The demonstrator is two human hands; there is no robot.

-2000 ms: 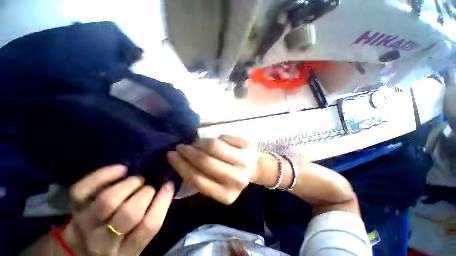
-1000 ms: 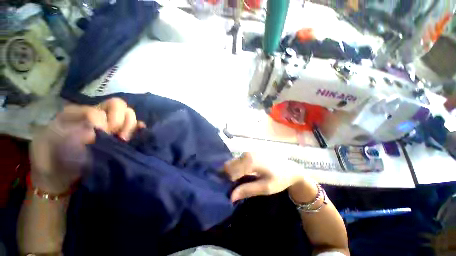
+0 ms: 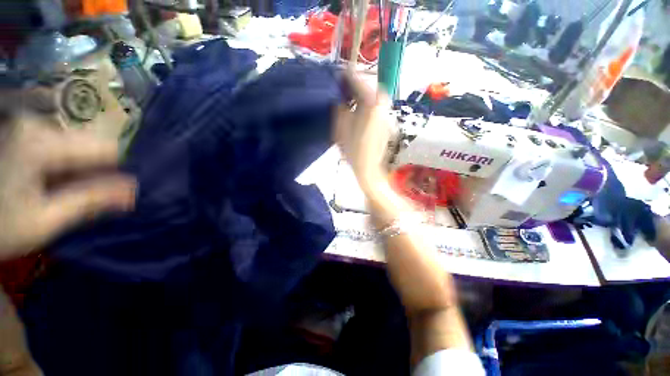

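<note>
A dark navy garment piece (image 3: pixel 220 161) hangs bunched in front of me, from above the table down over its front edge. My right hand (image 3: pixel 361 128) is raised at the garment's upper right corner and grips it, left of the sewing machine head; the fingers are blurred. My left hand (image 3: pixel 62 187) is at the far left, blurred, with fingers and thumb apart at the garment's left side; it seems to hold nothing. The white HIKARI sewing machine (image 3: pixel 470 158) stands right of my right hand. Its needle area is partly hidden by my hand and wrist.
A red-orange tray (image 3: pixel 426 185) lies under the machine arm, with a slim black object (image 3: pixel 457 216) beside it. A patterned flat case (image 3: pixel 514 244) lies near the table's front edge. A green post (image 3: pixel 390 70) stands behind. A blue crate (image 3: pixel 492 345) is below. Another person's hand (image 3: pixel 663 239) is at right.
My right hand has risen with the garment, which is now lifted and spread upward. My left hand has moved left, off the cloth, and opened. The view has shifted.
</note>
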